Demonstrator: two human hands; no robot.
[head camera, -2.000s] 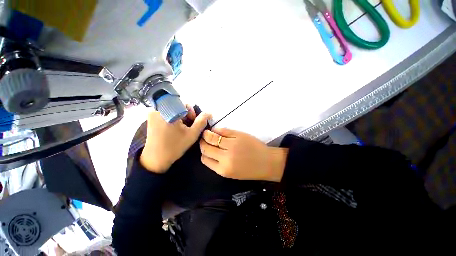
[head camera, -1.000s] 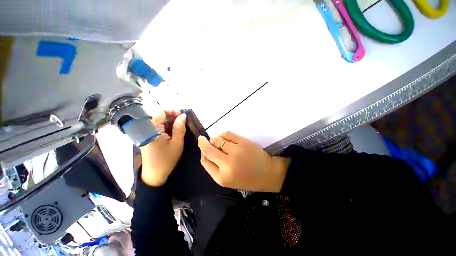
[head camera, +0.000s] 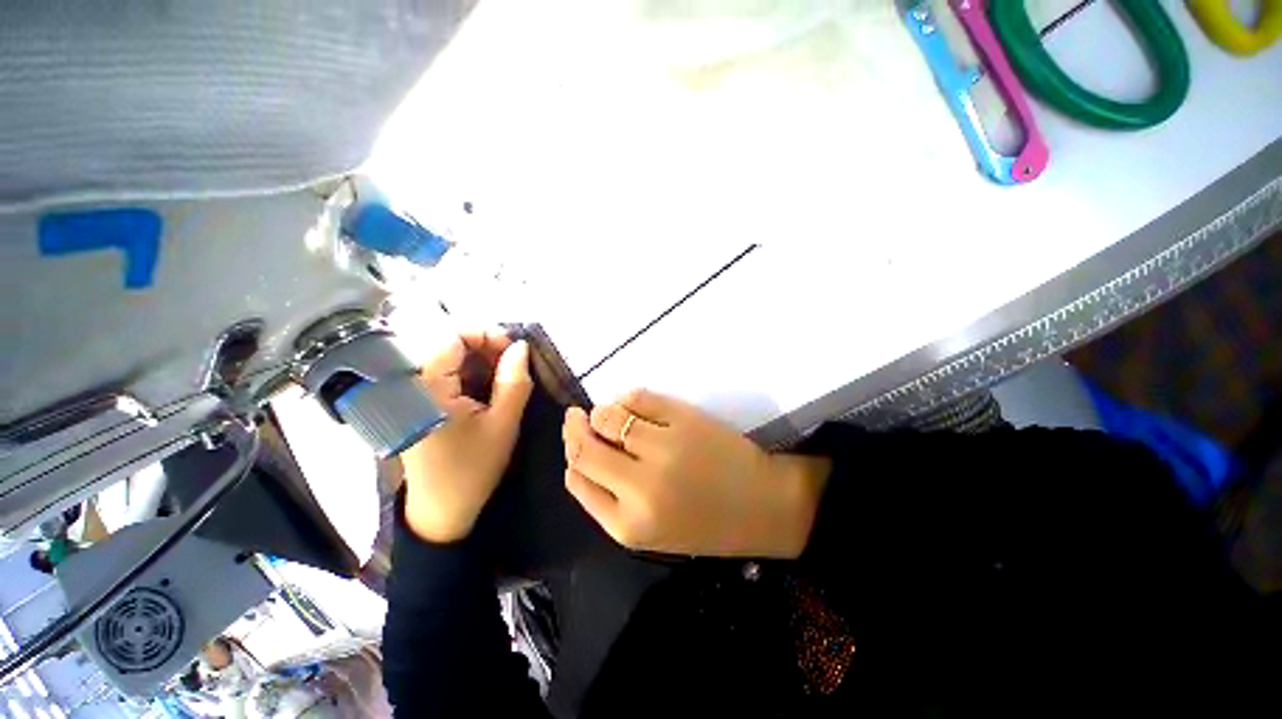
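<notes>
A black fabric panel hangs over the near edge of the white table and merges with the black sleeves. Its narrow dark seam edge lies stretched between my hands. My left hand pinches the edge at its far end, thumb on top, beside the machine's grey ribbed knob. My right hand, with a ring, pinches the near end of the edge. The cloth under the fingers is hidden. The needle area cannot be made out.
The sewing machine head stands at left. Pink-and-blue thread nippers, green-handled shears and a yellow handle lie at upper right. A ruler strip edges the table. A grey motor box is at lower left.
The view has shifted, with the machine head now further left. My hands have moved slightly apart from two seconds ago, showing more of the seam edge; both still hold it.
</notes>
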